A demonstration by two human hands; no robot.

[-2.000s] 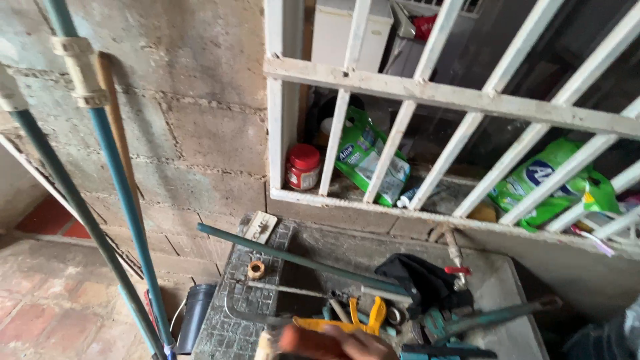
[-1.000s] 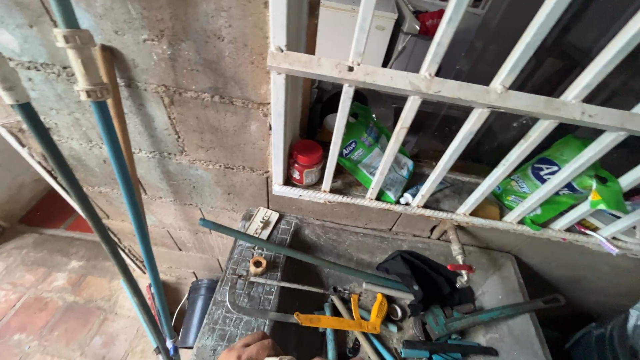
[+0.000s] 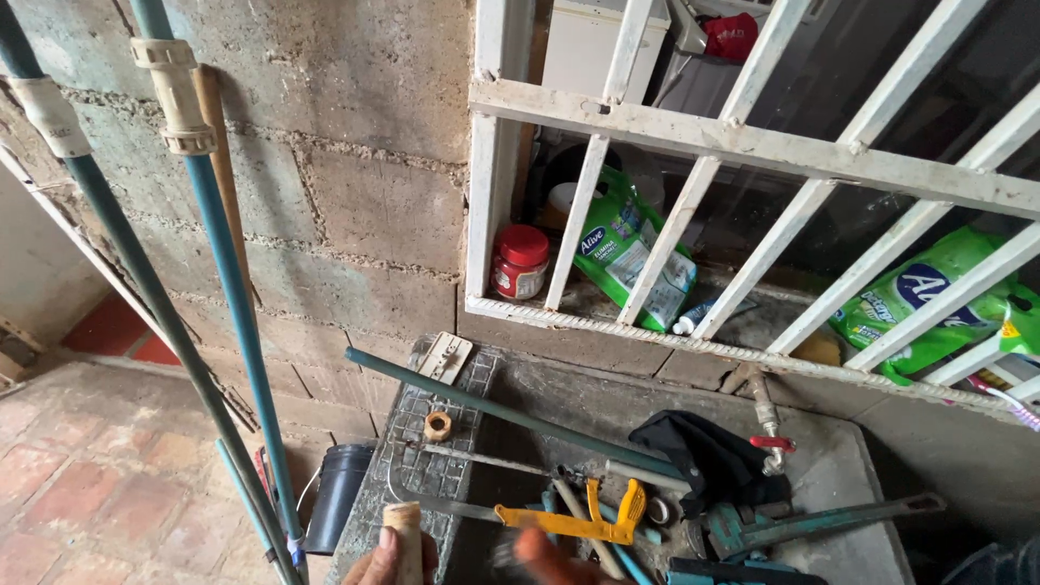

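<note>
At the bottom edge my left hand [image 3: 380, 562] grips a short cream plastic pipe piece [image 3: 402, 532], held upright. My right hand [image 3: 552, 559] is blurred just right of it; whether its fingers hold anything is hidden. Beyond both hands a hacksaw with a yellow handle [image 3: 569, 522] lies across the concrete sink. A long green pipe [image 3: 512, 418] slants over the sink, and a tan threaded nut [image 3: 437, 426] sits on the tiled ledge. At the right are a black cloth [image 3: 699, 455] and a green pipe wrench [image 3: 821, 524].
A tap with a red handle [image 3: 772, 444] juts from the wall under the white window bars [image 3: 731, 134]. Tall blue-green pipes [image 3: 231, 276] lean at the left, near a black bucket [image 3: 341, 496]. Green detergent bags [image 3: 934, 296] and a red-lidded jar [image 3: 520, 264] stand on the sill.
The cream pipe piece now shows in my left hand; one second ago only one hand showed at the bottom edge. My right hand has come into view beside it.
</note>
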